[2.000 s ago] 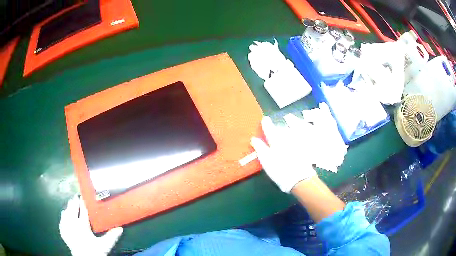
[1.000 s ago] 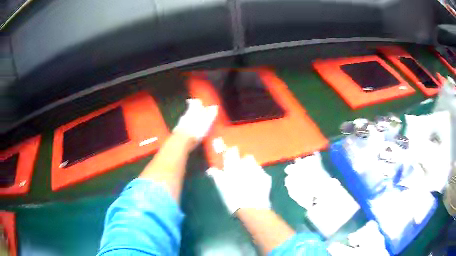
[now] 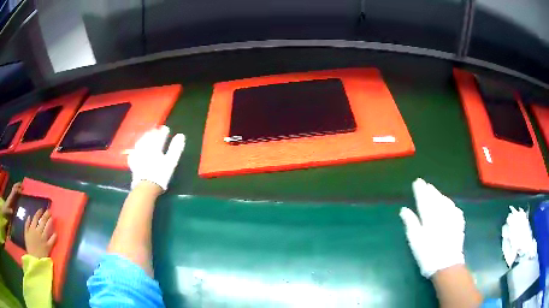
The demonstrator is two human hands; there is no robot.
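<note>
A glossy black screen unit [image 3: 292,109] lies on an orange-red foam pad [image 3: 301,157] on the dark green conveyor belt, in front of me. A small white label [image 3: 384,139] is on the pad's right margin. My left hand [image 3: 155,157], in a white glove, has its fingers spread at the near right edge of another foam pad [image 3: 164,108], which bears a second screen unit [image 3: 96,126]. My right hand [image 3: 434,227], gloved in white, is over the glossy green bench with its thumb and fingers apart, touching neither pad. Both hands look empty.
More pads with screen units stand at the right [image 3: 511,162] and far left [image 3: 55,120]. At lower left, another person's bare hands [image 3: 41,234] are on a screen unit. White cloths [image 3: 519,237] and a blue tray [image 3: 542,225] are at the right edge.
The view has turned left. The pad that was before me on the bench is no longer there. My hands have moved apart, the left to a pad on the belt, the right over the bench.
</note>
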